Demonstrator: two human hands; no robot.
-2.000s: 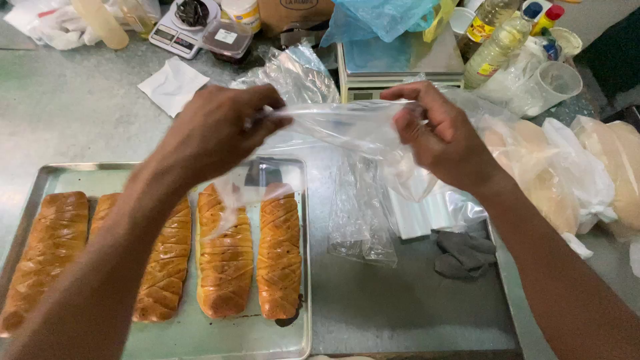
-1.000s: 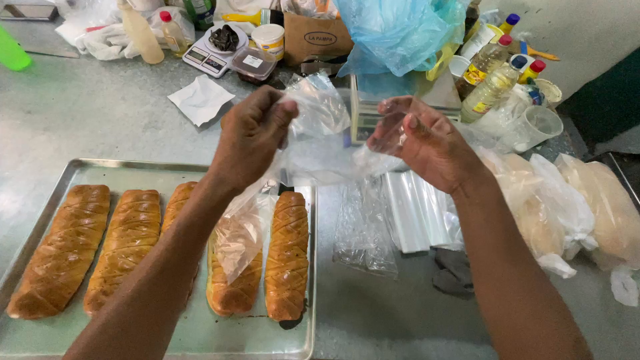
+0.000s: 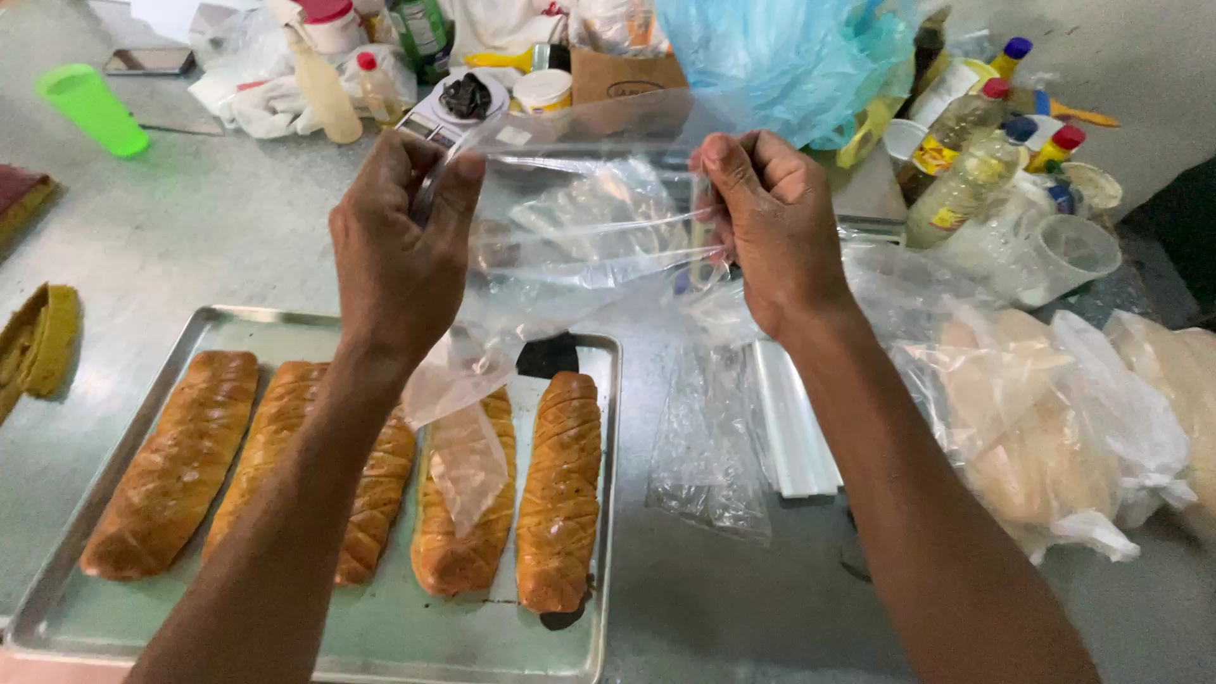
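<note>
My left hand (image 3: 404, 233) and my right hand (image 3: 774, 223) each pinch an edge of a clear plastic bag (image 3: 598, 237), which is stretched taut between them above the counter. A loose end of the plastic hangs below my left hand, over the loaves. Several braided, golden bread loaves (image 3: 560, 489) lie side by side on a metal baking tray (image 3: 613, 532) at lower left; my left forearm partly covers some. A crumpled clear bag (image 3: 712, 446) and a stack of flat plastic bags (image 3: 793, 418) lie right of the tray.
Bagged bread (image 3: 1026, 408) sits at right. Along the back are a kitchen scale (image 3: 437, 104), a blue plastic bag (image 3: 788, 57), oil bottles (image 3: 964, 180) and a clear plastic cup (image 3: 1073, 252). A green cup (image 3: 95, 109) and a cut cake piece (image 3: 52, 342) are at left.
My hands have moved farther apart than one second ago, and the plastic between them is now pulled taut. The view has shifted left, bringing the whole green cup and the cake pieces into sight.
</note>
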